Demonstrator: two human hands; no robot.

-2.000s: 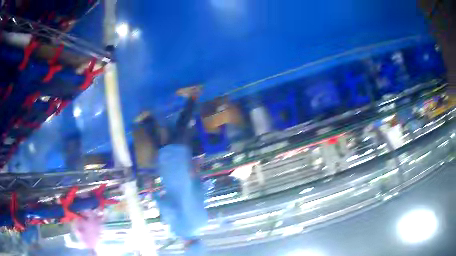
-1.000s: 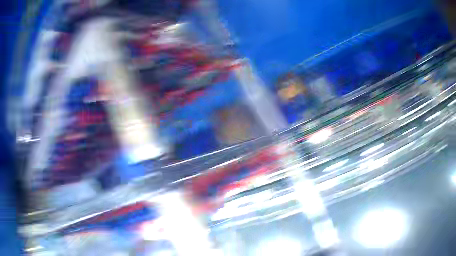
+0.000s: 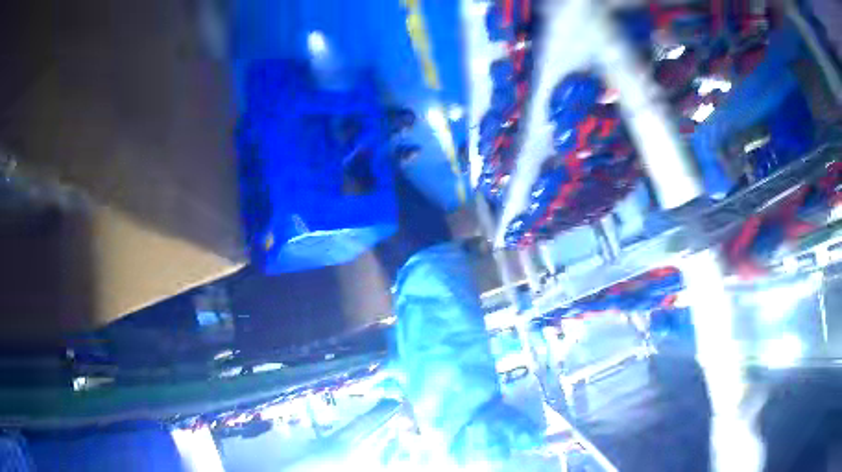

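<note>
Neither of my hands is in view. The picture is tilted and seems upside down, with blur. A large brown carton (image 3: 162, 263) fills the left side, close to me. Beside it is a solid blue crate (image 3: 314, 175) with dark openings in its side. Whether anything of mine touches them cannot be told.
A person in a bright blue coat (image 3: 448, 336) is right of the crate. A rack with pale posts (image 3: 715, 369) and rows of small red and blue parts (image 3: 591, 138) stands at the right. A yellow line (image 3: 421, 41) marks the blue floor (image 3: 369, 28).
The rack has moved to the right in the picture. The carton, the blue crate and the person in the blue coat now show at the left and centre.
</note>
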